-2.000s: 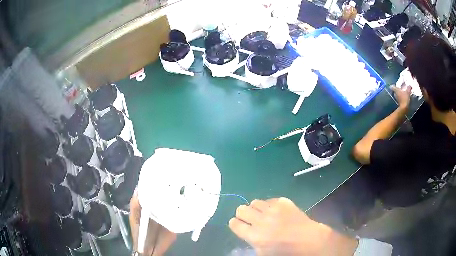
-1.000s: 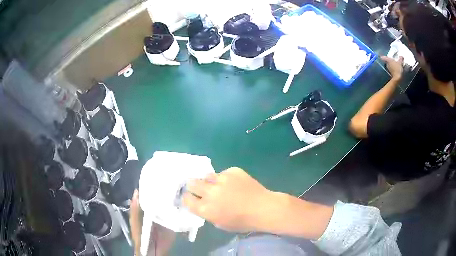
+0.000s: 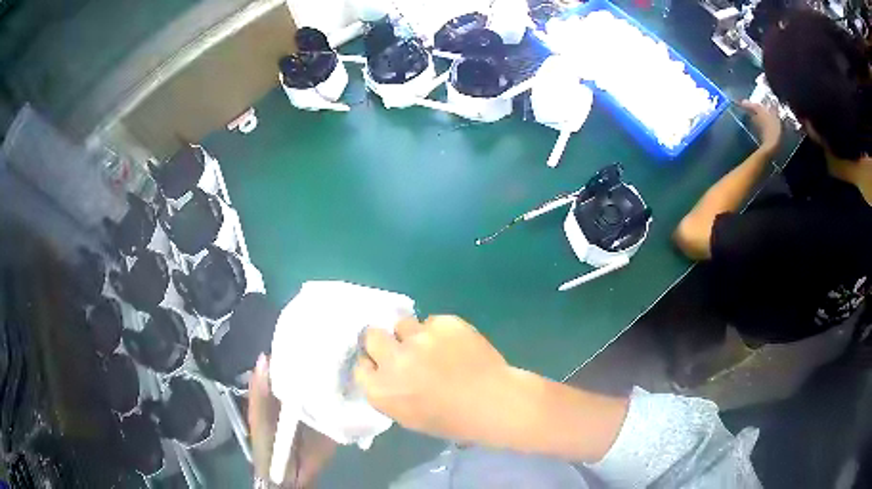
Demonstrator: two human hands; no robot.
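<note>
A white camera unit [image 3: 320, 344] is held above the near edge of the green bench, its flat white base facing me. My left hand [image 3: 260, 411] holds it from behind and below, mostly hidden by the unit. One white antenna [image 3: 284, 441] points down from its lower left. My right hand [image 3: 430, 372] is closed at the middle of the base, fingertips pressed on or around a small greyish part [image 3: 350, 371]. The part is too blurred and covered to name.
Another camera unit [image 3: 609, 222] lies on the bench [image 3: 382, 210] at centre right. More units [image 3: 398, 65] stand at the back beside a blue tray [image 3: 674, 148]. Rows of units [image 3: 212, 284] fill the left. A person [image 3: 784, 248] works at the right.
Two seconds ago my right hand was right of the unit, with a thin bluish strand between them. It has moved left onto the base. Since one second ago it has stayed there.
</note>
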